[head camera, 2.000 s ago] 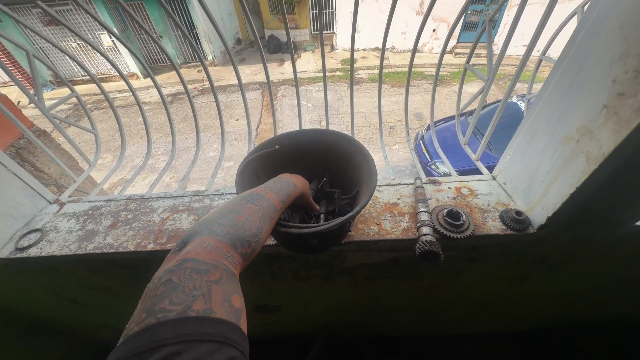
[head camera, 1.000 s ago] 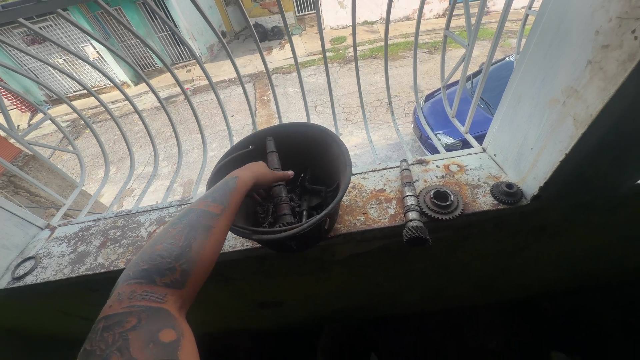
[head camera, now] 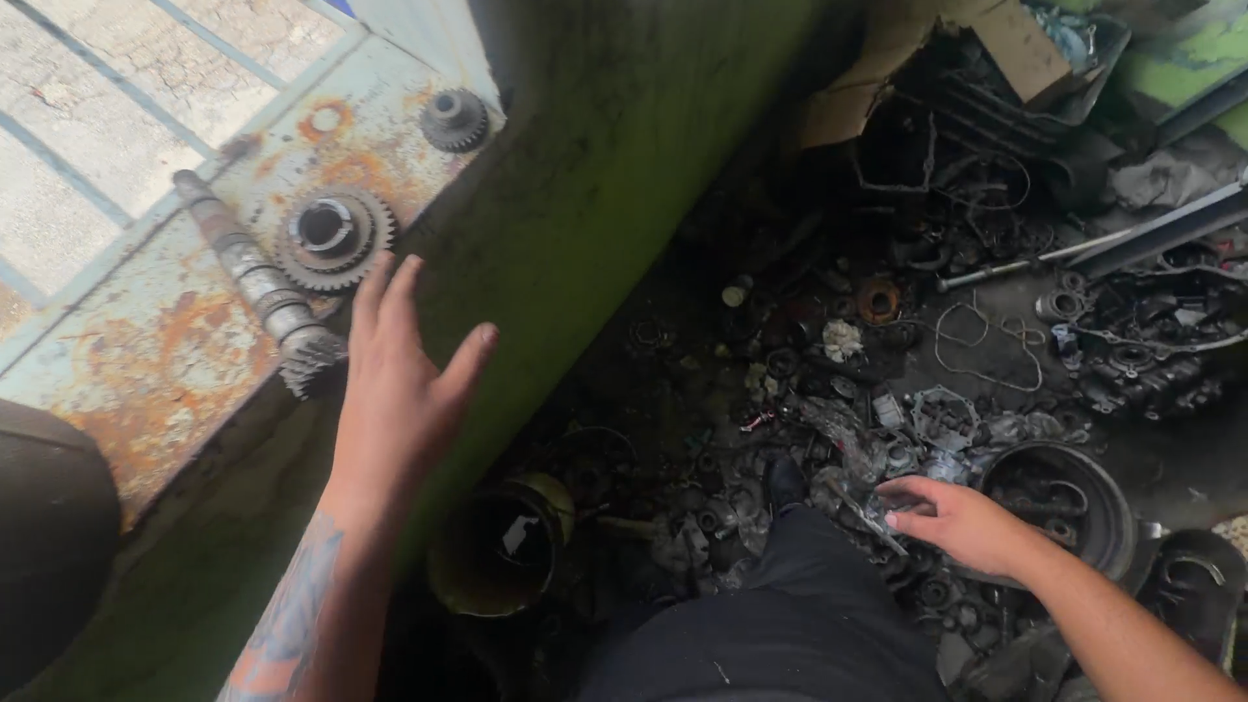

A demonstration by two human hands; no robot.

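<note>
My left hand [head camera: 405, 361], fingers apart and empty, is beside a large toothed gear [head camera: 336, 239] on the rusty window sill [head camera: 175, 361]. Left of that gear lies a splined metal gear shaft [head camera: 252, 273], its toothed end at the sill's edge. A smaller gear [head camera: 454, 121] sits farther along, near the white post. At the left edge part of the dark bucket [head camera: 54, 546] shows; its inside is out of view. My right hand [head camera: 951, 522] is low over the littered floor, fingers loosely bent and nothing seen in it, next to a round metal housing [head camera: 1058, 512].
Loose gears, rings and greasy parts cover the floor. A yellowish bucket [head camera: 502, 546] stands against the green wall [head camera: 604, 195]. A gearbox casing [head camera: 1160, 331], a metal bar [head camera: 1160, 229] and a torn cardboard box [head camera: 877, 73] are at the right. My leg [head camera: 809, 575] is among the parts.
The view has swung far right and down to the floor. My left hand, earlier in the bucket and then on a shaft there, is now out of it and empty. My right hand has come into view.
</note>
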